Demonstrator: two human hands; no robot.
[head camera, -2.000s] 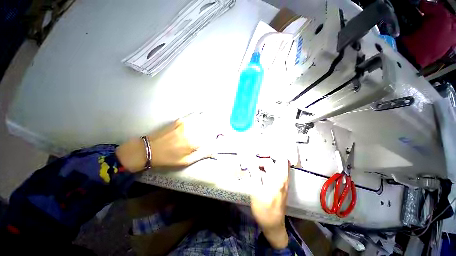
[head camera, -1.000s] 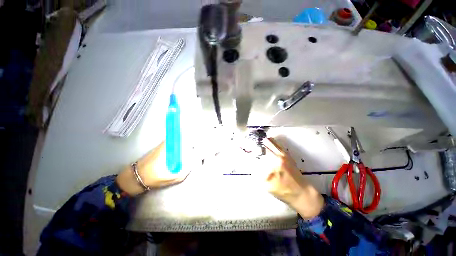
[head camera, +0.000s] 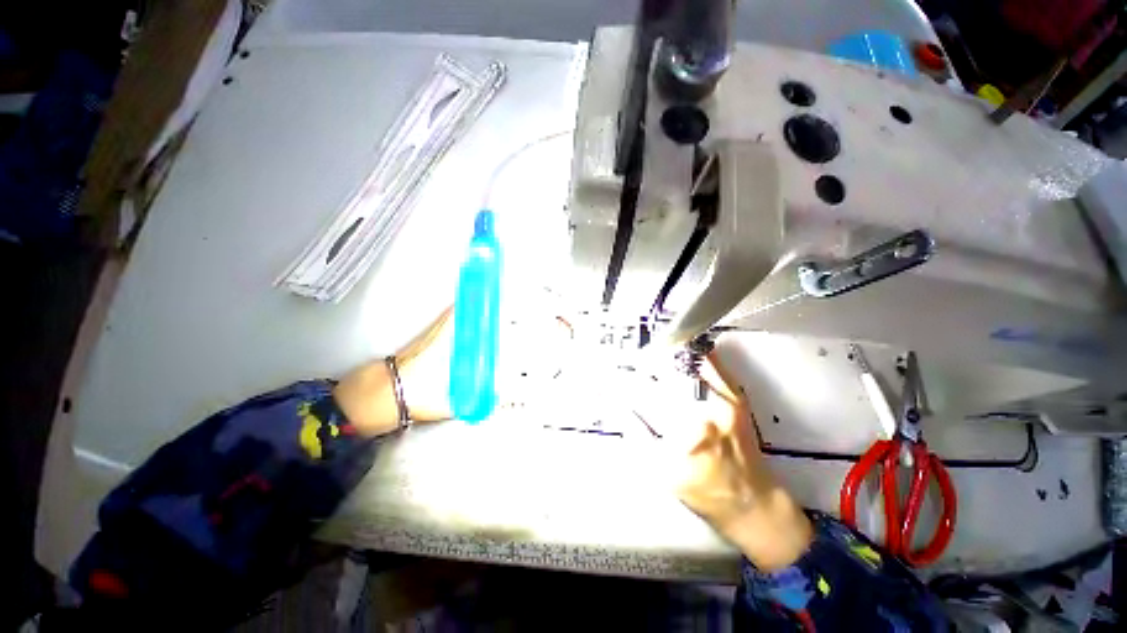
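Observation:
The off-white sewing machine head (head camera: 890, 186) fills the upper right. Its needle and presser foot area (head camera: 696, 352) sits in strong glare. My right hand (head camera: 727, 464) is just below and beside it, fingertips at the small metal parts; what they hold is lost in glare. My left hand (head camera: 426, 371) lies flat-looking on the table, partly behind the bright blue bottle-like tube (head camera: 477, 328), its fingers washed out. Any piece under the hands cannot be made out. A stack of white slotted pieces (head camera: 389, 179) lies at the upper left.
Red-handled scissors (head camera: 900, 495) lie right of my right hand, blades pointing away. A measuring tape (head camera: 531, 554) runs along the front table edge. A blue object (head camera: 871, 52) stands behind the machine head. Clutter lies at the lower right.
The view has swung from a tilted angle. My right hand has moved from near the front edge up to the presser foot. My left hand has come behind the blue tube.

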